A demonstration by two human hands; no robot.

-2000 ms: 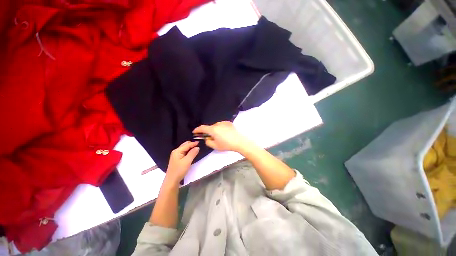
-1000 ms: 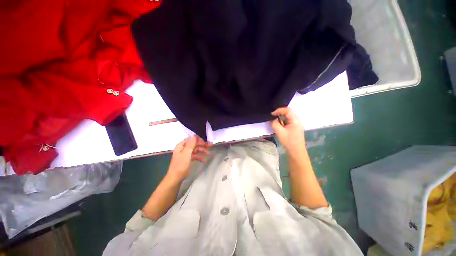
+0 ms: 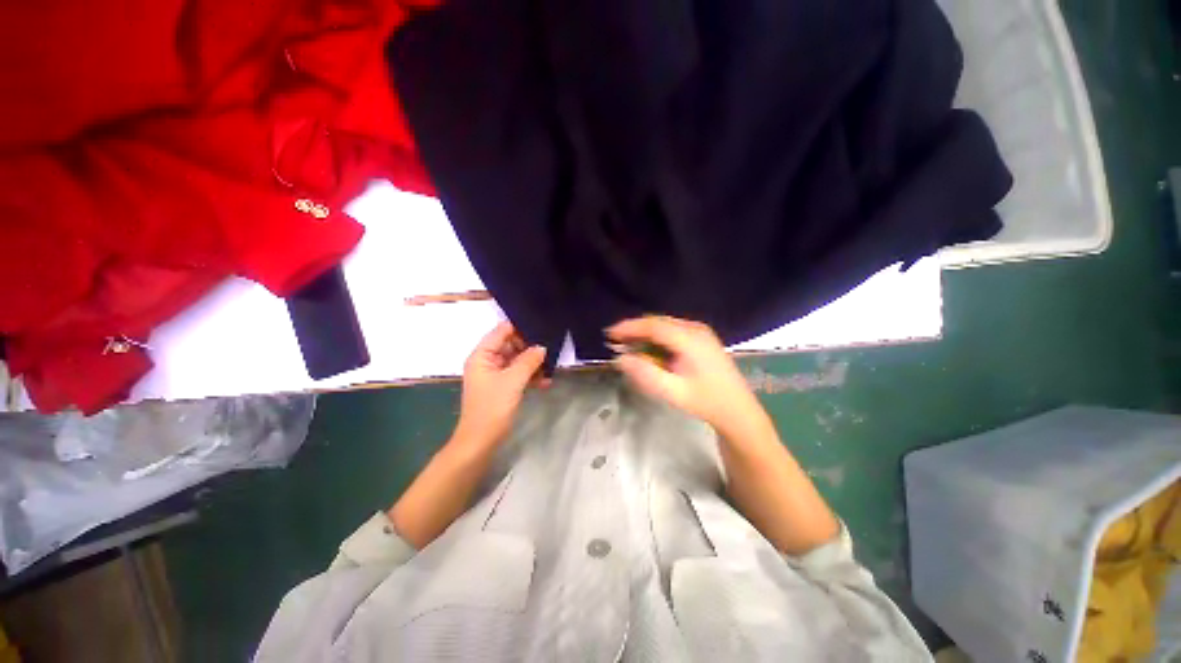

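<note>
A dark jacket (image 3: 699,156) lies spread over the white table (image 3: 246,343), its lower edge at the table's front edge. My left hand (image 3: 499,382) pinches a corner of the dark hem between thumb and fingers. My right hand (image 3: 680,369) is just to the right, by the hem at a small gap in the cloth. Its fingers are curled around a small dark tool, probably thread snips (image 3: 648,351), mostly hidden in the hand. A pale tip shows at the fingertips.
A red jacket heap (image 3: 130,168) with paired buttons covers the left. A black smartphone (image 3: 328,326) and a thin brown strip (image 3: 448,298) lie on the table. A pale bin (image 3: 1036,143) stands beyond the right end. Another bin (image 3: 997,518) holds yellow cloth. A plastic bag (image 3: 168,453) is below left.
The dark jacket now spreads wider and closer to the front edge. My right hand has moved left along the hem, nearer my left hand. My left hand now pinches the hem corner.
</note>
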